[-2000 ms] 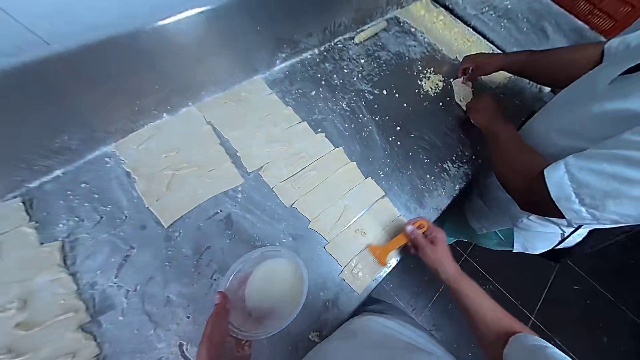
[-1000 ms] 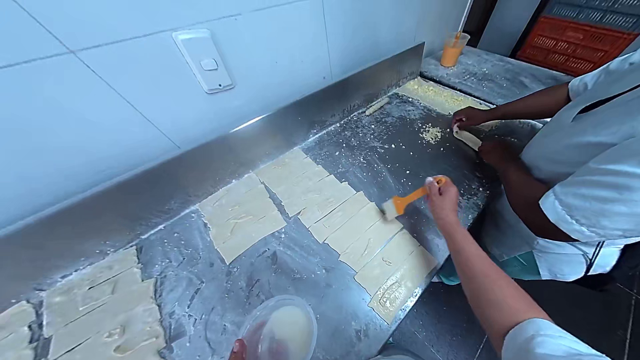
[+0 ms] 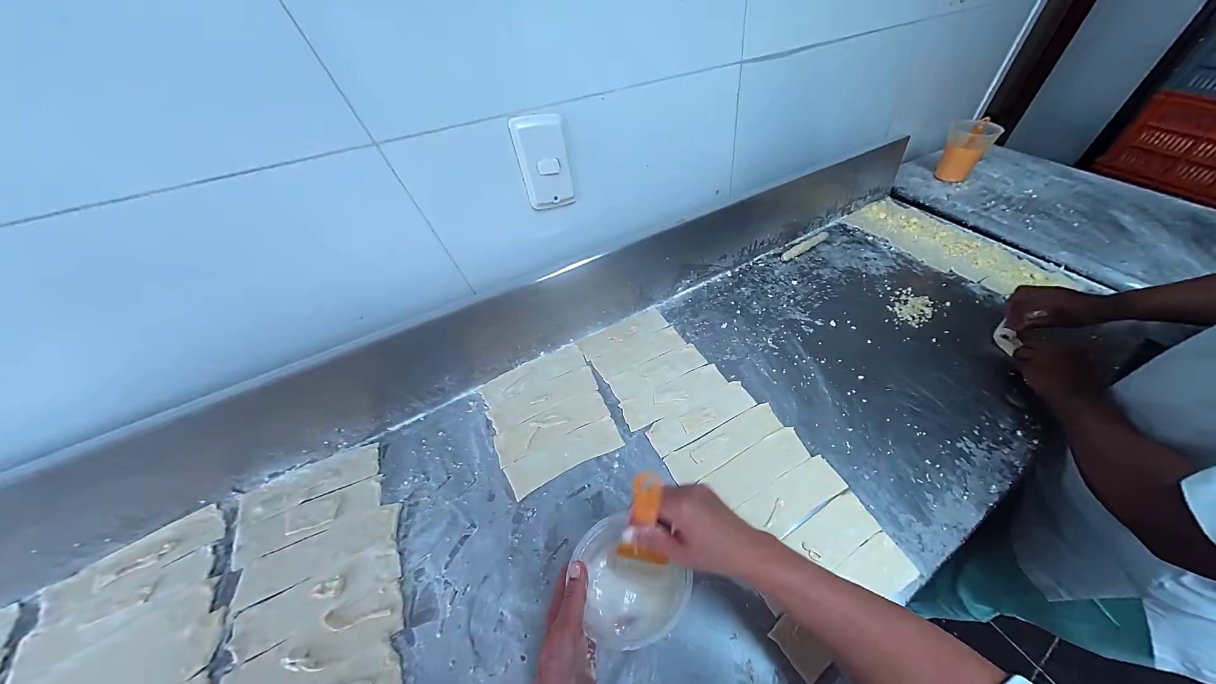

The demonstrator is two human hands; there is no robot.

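Observation:
My right hand grips the orange handle of a pastry brush, its head down inside a clear plastic bowl. The bowl holds some pale substance, partly hidden by the brush. Against the bowl's left side rests my left hand, fingers along the wall. Rows of thin, overlapping dough pieces lie right of the bowl, partly covered by my right forearm. A smaller group of dough pieces lies beyond the bowl, and more dough pieces are at the left.
A co-worker's hands hold a small dough piece at the right. Near them are pale crumbs and a topped dough strip. A rolled dough piece lies by the metal backsplash. A cup of orange liquid stands at the back right.
My right hand has moved with the brush from above the dough rows to the bowl, and the brush head is now inside it. The view has swung toward the wall.

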